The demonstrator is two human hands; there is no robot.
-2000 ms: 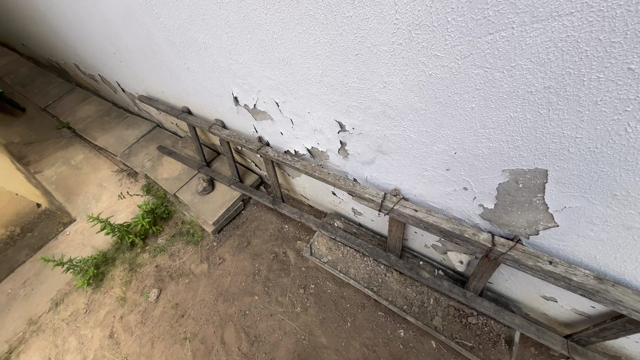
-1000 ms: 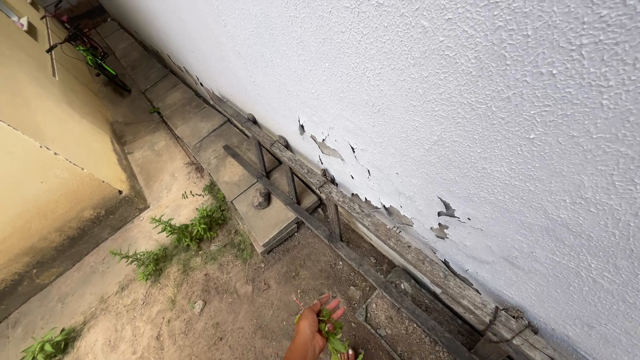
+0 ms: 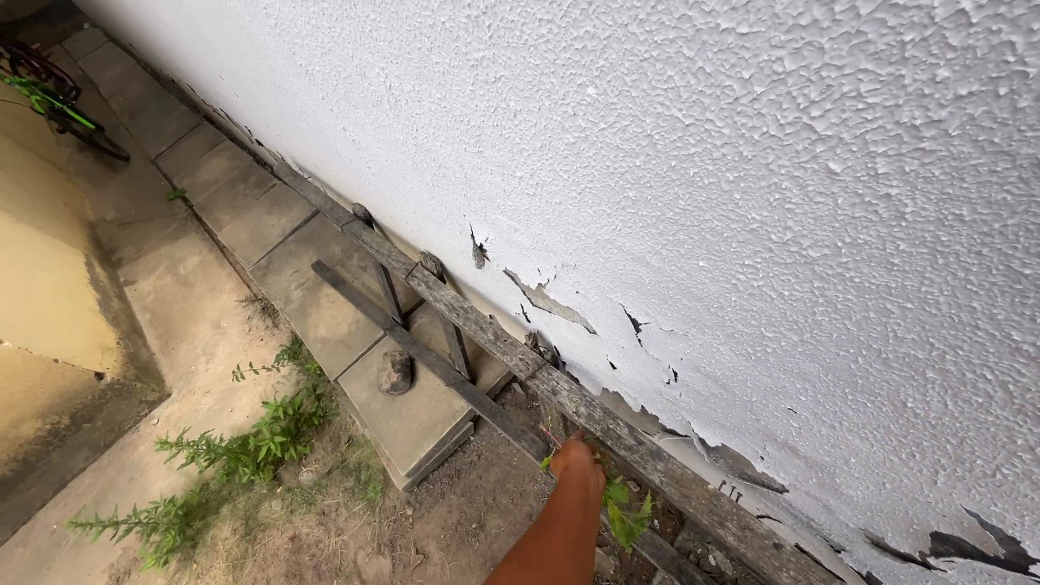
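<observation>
My left hand (image 3: pixel 577 459), at the end of a bare forearm rising from the bottom edge, is closed around a leafy green plant sprig (image 3: pixel 627 516). Leaves stick out to the right below the fist, and a thin reddish stem shows on its left. The fist is over the gap between the two rails of an old wooden ladder (image 3: pixel 479 325), which lies on its side along the foot of the wall. Whether it touches the ladder cannot be told. My right hand is out of view.
A white textured wall (image 3: pixel 731 203) with peeling paint runs along the right. A stone (image 3: pixel 396 373) sits on paving slabs (image 3: pixel 414 414). Weeds (image 3: pixel 260 447) grow from the soil. A yellow wall (image 3: pixel 49 284) and a green bicycle (image 3: pixel 65 110) are at left.
My left hand, absent two seconds ago and partly open with the sprig one second ago, is now closed and over the ladder. The view has swung along the wall.
</observation>
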